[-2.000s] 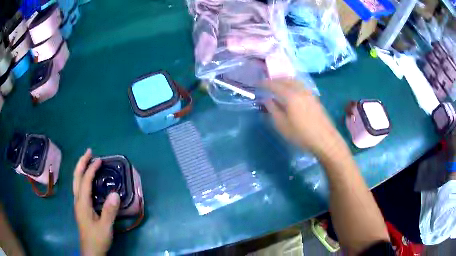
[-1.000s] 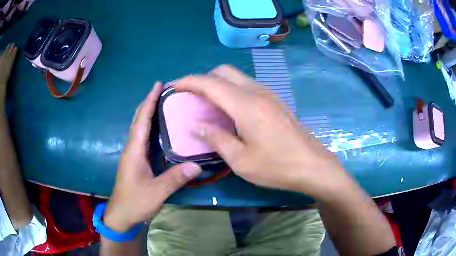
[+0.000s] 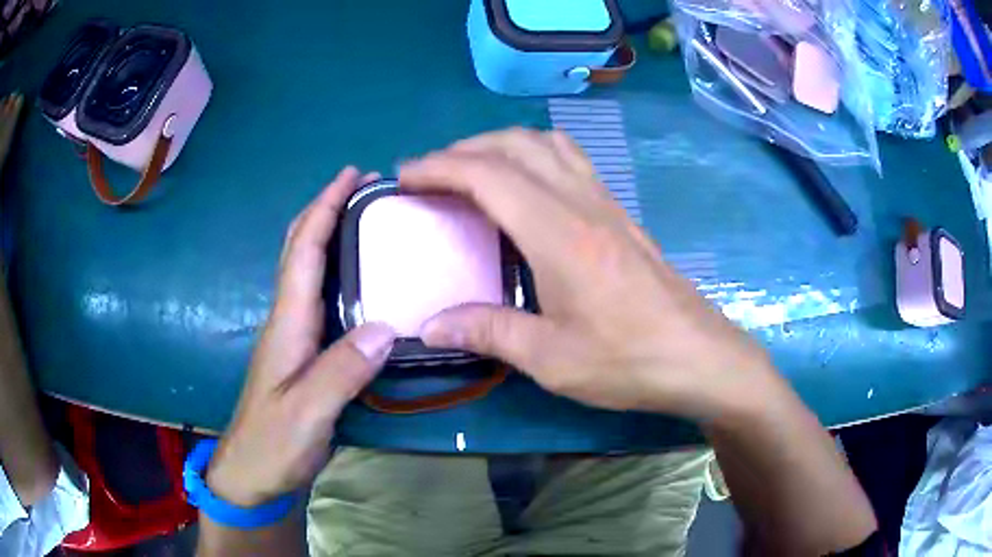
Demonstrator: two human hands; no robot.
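A speaker unit [image 3: 350,272] with a dark rim lies face up at the near middle of the bench. A pink front cover [image 3: 430,261] sits inside its rim. My left hand [image 3: 315,326] holds the unit's left side, with the thumb at the cover's lower left corner. My right hand [image 3: 577,272] holds its right side, with the thumb on the cover's lower edge and the fingers over the upper right rim. A brown strap [image 3: 435,396] shows at the unit's near side. The right side of the body is mostly hidden by my right hand.
Two open-faced pink units [image 3: 136,93] stand at upper left. A blue unit [image 3: 544,49] stands at the top. A strip sheet [image 3: 593,141] lies right of centre. Bags of covers [image 3: 783,76] and a black-handled tool [image 3: 816,190] are at upper right. A pink unit [image 3: 930,277] is far right.
My right hand has come down to the unit from the bags and pressed a pink cover into its rim. Since a second ago, my right thumb has moved from the cover's middle to its lower edge.
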